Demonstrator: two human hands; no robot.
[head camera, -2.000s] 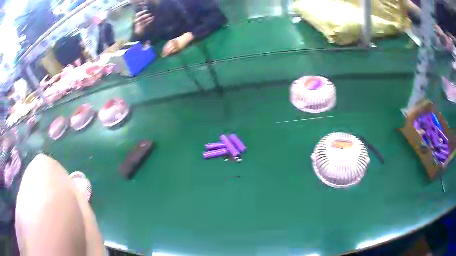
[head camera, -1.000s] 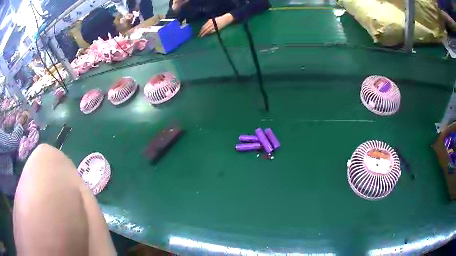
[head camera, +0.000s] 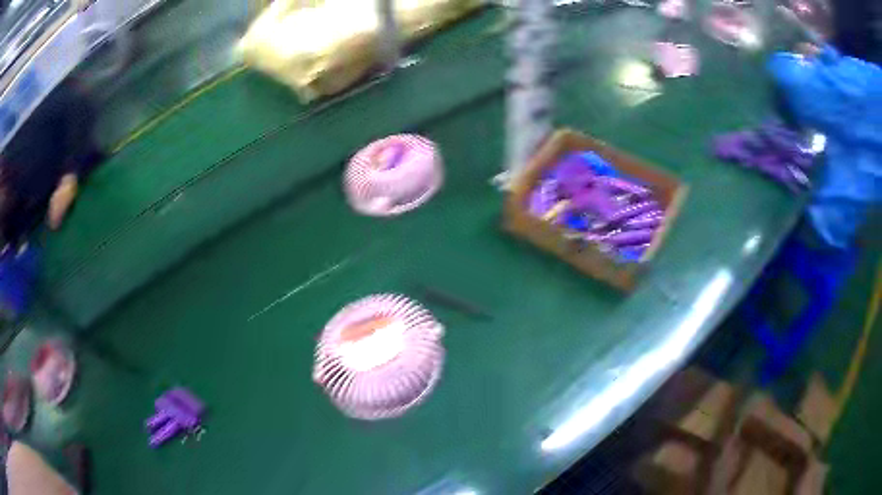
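A pale pink ribbed fan housing (head camera: 380, 356) lies nearest, with an orange-brown patch and a bright white area at its centre. A second pink housing (head camera: 394, 174) lies behind it, with a purple cell in its centre. A slim black tool (head camera: 455, 302) lies beside the nearer housing. A small pile of purple cells (head camera: 175, 416) lies at the lower left. A blurred bare-skin shape (head camera: 37, 474) is cut off at the lower left corner; I cannot tell whether it is my left hand or forearm, and no fingers show. My right hand is out of the picture.
A brown carton (head camera: 571, 253) of mixed purple and blue cells stands by a metal post (head camera: 529, 87). More purple cells (head camera: 769, 153) lie at the far right beside a blue-clothed person (head camera: 841, 126). A yellow bag (head camera: 319, 43) lies at the back. Cartons (head camera: 745, 435) are below the bench edge.
The view has swung right, so the housings and cell pile appear further left and the carton is fully in view. The skin shape is now mostly out of frame.
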